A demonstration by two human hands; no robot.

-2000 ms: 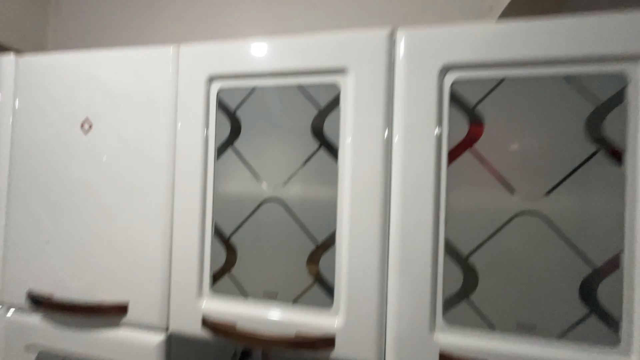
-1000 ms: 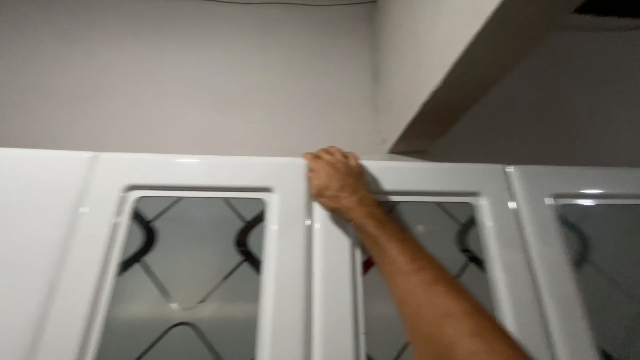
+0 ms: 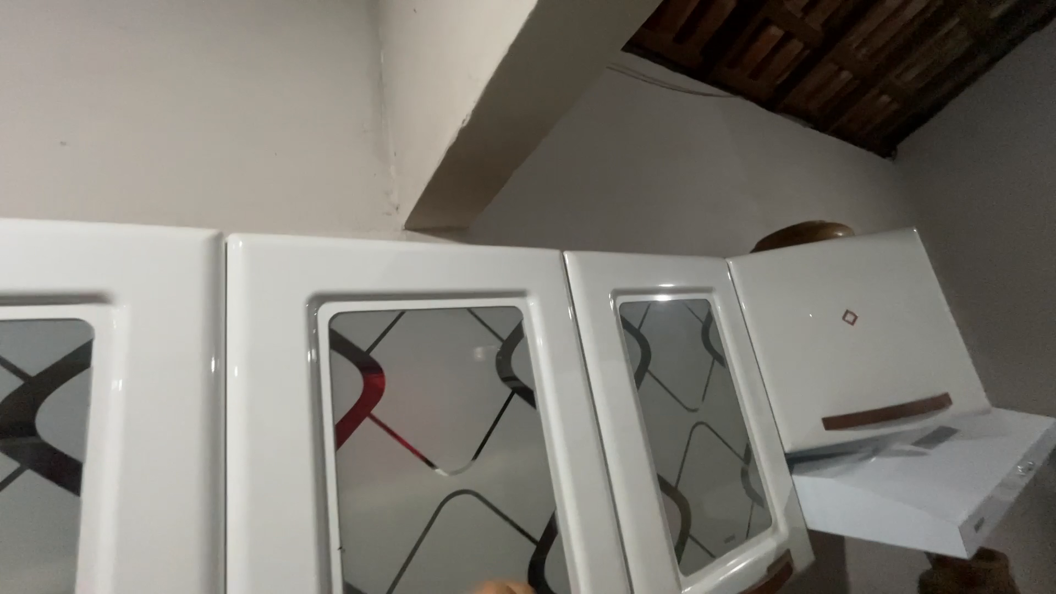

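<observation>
Only a sliver of a hand, seemingly my right hand (image 3: 503,587), shows at the bottom edge, in front of the glass panel (image 3: 429,396) of a white wall cabinet door (image 3: 272,412). Its fingers and any grip are cut off by the frame. My left hand is out of view. The glass is frosted, with dark curved and crossing lines and one red part. To the right stands a narrower glass door (image 3: 594,371), then a solid white door (image 3: 841,338) with a brown handle (image 3: 887,411). All these doors look closed.
A white range hood (image 3: 899,503) juts out below the solid door. A brown rounded object (image 3: 804,234) sits on top of the cabinets at the right. A beam (image 3: 511,124) meets the wall above them, and a wooden tiled roof (image 3: 784,58) shows at upper right.
The hand that lay on the top edge of the cabinet door one second ago has come down to the bottom of the view. The view has swung right.
</observation>
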